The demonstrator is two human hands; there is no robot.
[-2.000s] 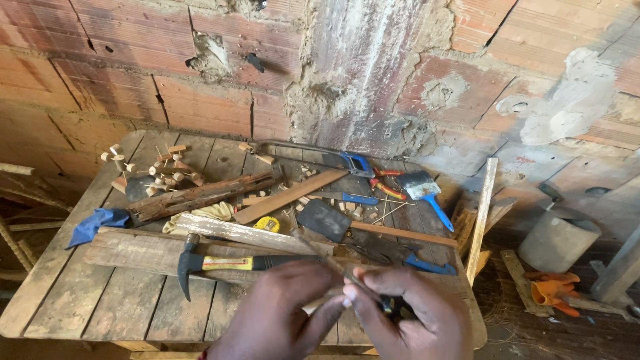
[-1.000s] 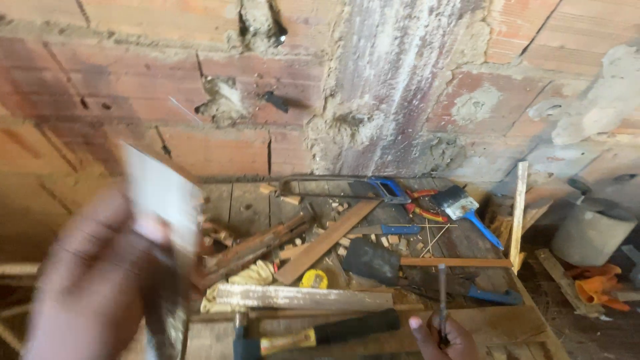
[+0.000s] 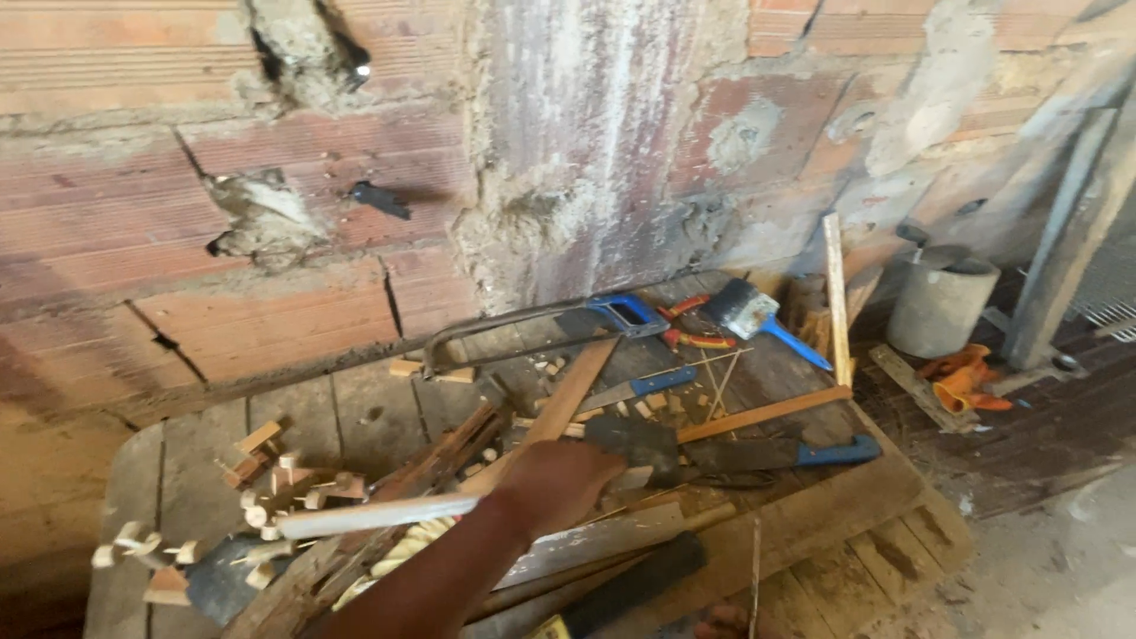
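Observation:
My left hand [image 3: 564, 475] reaches over the middle of the bench, its fingers beside a dark flat piece [image 3: 630, 441] and a small pale wooden offcut; its grip is hidden. A long flat wooden strip [image 3: 572, 386] runs out from behind this hand. Only part of my right hand [image 3: 723, 621] shows at the bottom edge, around a thin upright stick [image 3: 755, 568]. Between the hands lie a whitish board [image 3: 595, 541] and a black hammer handle [image 3: 643, 581]. To the right of my left hand is a broad blade with a blue handle [image 3: 839, 451].
Behind are a blue hacksaw [image 3: 626, 315], red-handled pliers [image 3: 701, 340], a paintbrush [image 3: 794, 344] and a blue-handled knife [image 3: 664, 380]. Small peg-like wooden pieces [image 3: 257, 515] cover the left of the bench [image 3: 204, 444]. A brick wall stands behind; a grey cylinder [image 3: 942, 302] and orange gloves [image 3: 963, 380] are at right.
Both hands were together over the bench's front, then parted, my left raised at left with a blurred flat, pale-faced thing. Now my left hand is down at the middle of the bench.

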